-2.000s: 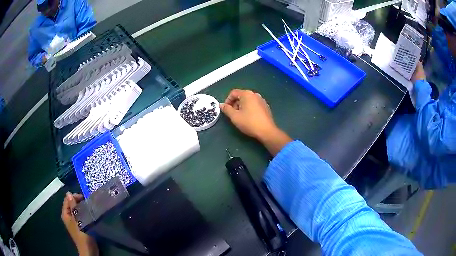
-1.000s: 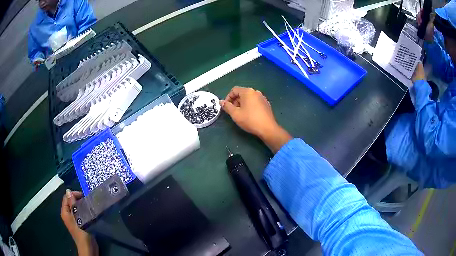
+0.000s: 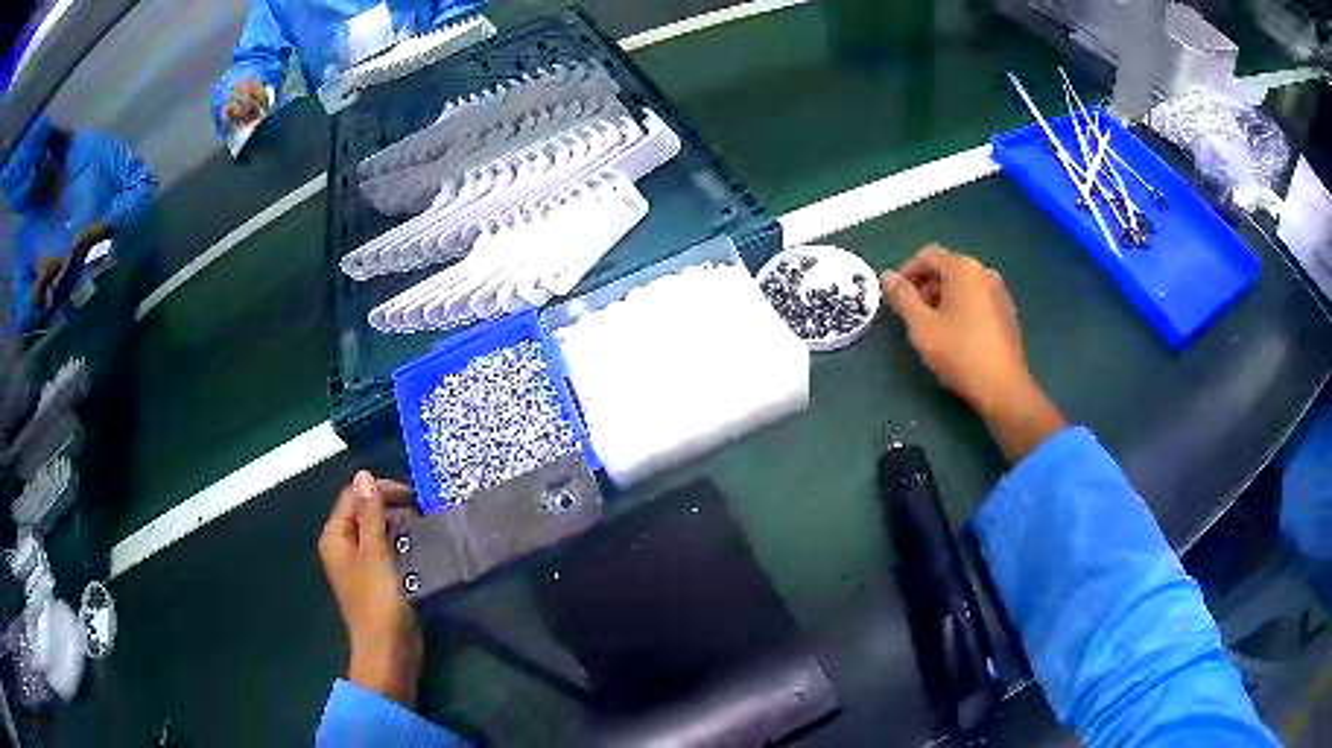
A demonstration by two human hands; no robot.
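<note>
My right hand (image 3: 957, 325) is at the right rim of the white round dish (image 3: 855, 327), which holds dark small hardware. Its thumb and fingers are drawn together; whether something small is between them cannot be told. My left hand (image 3: 365, 563) rests against the left end of the dark metal fixture block (image 3: 490, 526), its fingertips near the block's edge. A black plate (image 3: 665, 592) lies right of the block. The black electric screwdriver (image 3: 935, 585) lies on the dark green table below my right hand, bit pointing away from me. No housing is on the fixture.
A blue bin (image 3: 412, 424) of silvery pieces and a white block (image 3: 687, 365) stand behind the fixture. A green crate (image 3: 701, 161) holds stacked white arms. A blue tray (image 3: 1198, 278) with white sticks lies right. People in blue smocks (image 3: 117, 190) are across and left.
The view has turned left, so the things appear further right and more of the left side shows. My right hand stays beside the dish, my left hand at the block.
</note>
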